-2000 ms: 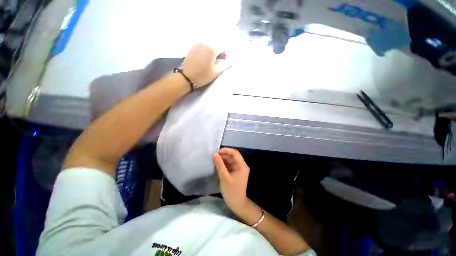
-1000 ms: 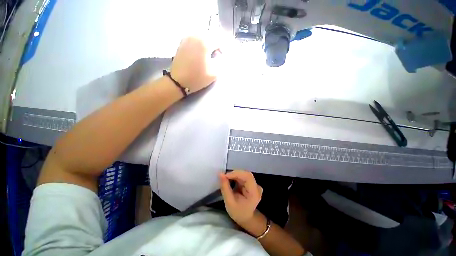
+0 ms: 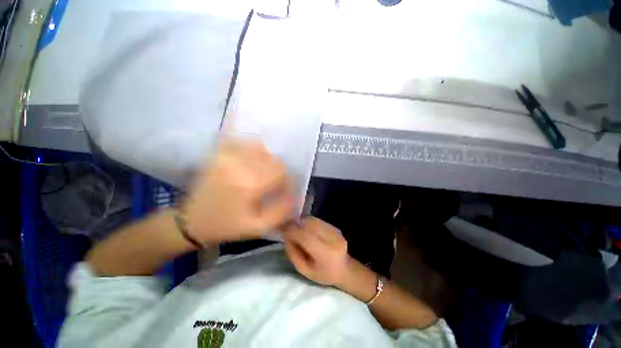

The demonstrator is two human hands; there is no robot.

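A pale fabric panel point(image 3: 282, 95) runs from the table's back down over the front edge to my hands. A wide pale part point(image 3: 156, 88) spreads to the left, with a dark line between the two parts. My left hand point(image 3: 238, 190) is strongly blurred, over the panel's near end, its fingertips close to my right hand; its grip cannot be made out. My right hand point(image 3: 316, 251) pinches the panel's near edge above the lap. The needle area is outside the top of the picture.
Dark green thread snips point(image 3: 541, 117) lie on the table at right, beside small metal parts. A grey ruled strip point(image 3: 436, 153) forms the front edge. A blue crate point(image 3: 41, 251) stands below left, holding grey material. Dark cloth point(image 3: 572, 285) lies below right.
My left hand has moved from near the needle down to my right hand. The panel's left part has spread out pale over the table. The view has shifted, so the machine head has left the picture.
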